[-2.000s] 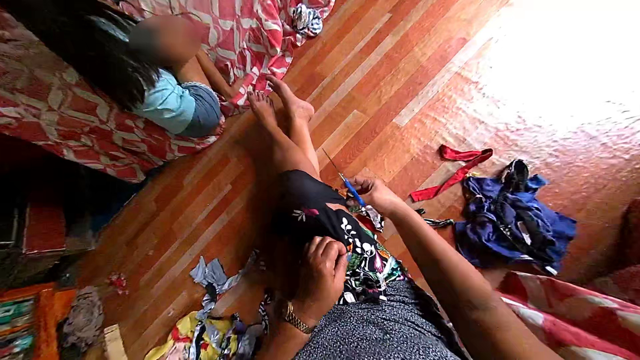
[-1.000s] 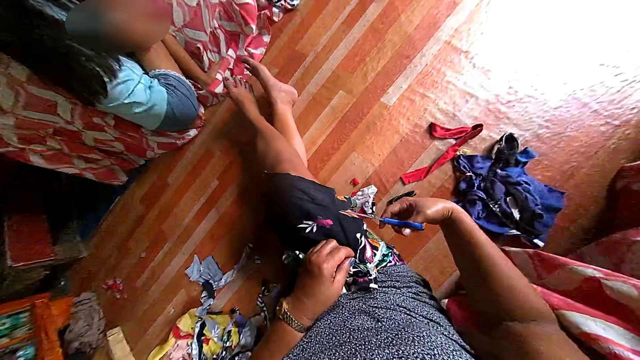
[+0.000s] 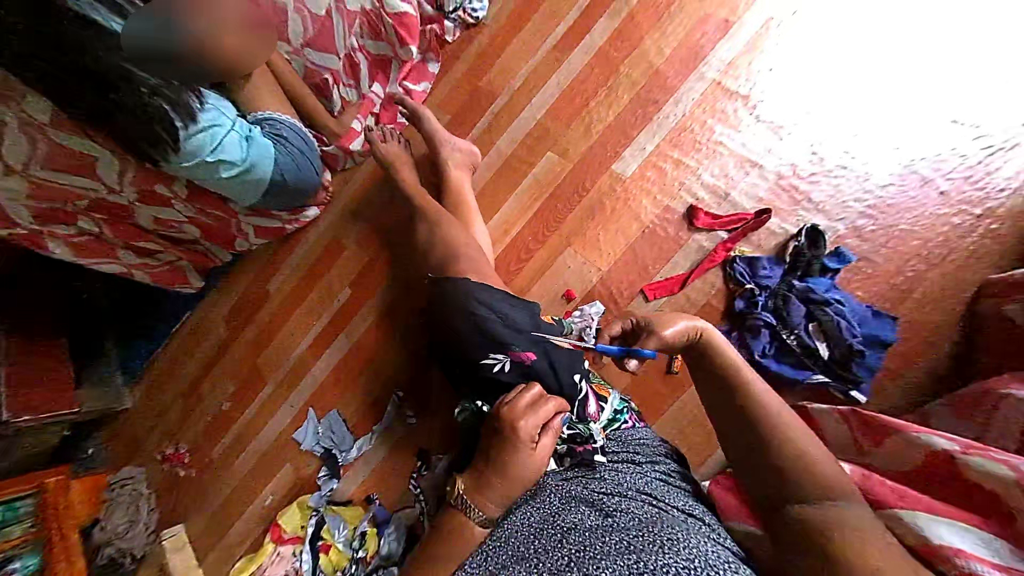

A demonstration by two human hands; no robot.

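My right hand (image 3: 652, 336) holds a pair of scissors with blue handles (image 3: 624, 352) over my lap, the metal blades pointing left above black floral fabric (image 3: 488, 336). A small piece of pale cloth (image 3: 586, 320) lies just beyond the scissors. My left hand (image 3: 524, 428), with a watch at the wrist, rests on the patterned cloth at my lap, its fingers curled against the fabric. Whether it pinches a fold is hard to tell. Colourful printed cloth (image 3: 604, 408) is bunched between my hands, against the grey speckled garment (image 3: 608, 512).
On the wooden-patterned floor lie a red strip (image 3: 696, 268), a dark blue garment (image 3: 816, 320), grey scraps (image 3: 336, 436) and a yellow cloth pile (image 3: 320, 532). A person in a light blue top (image 3: 224, 152) sits on a red and white patterned cover (image 3: 128, 216) at upper left.
The scissors have turned in my right hand; two seconds ago they pointed up and left beyond my lap, and now the blades lie nearly level above it. My left hand stays on the cloth.
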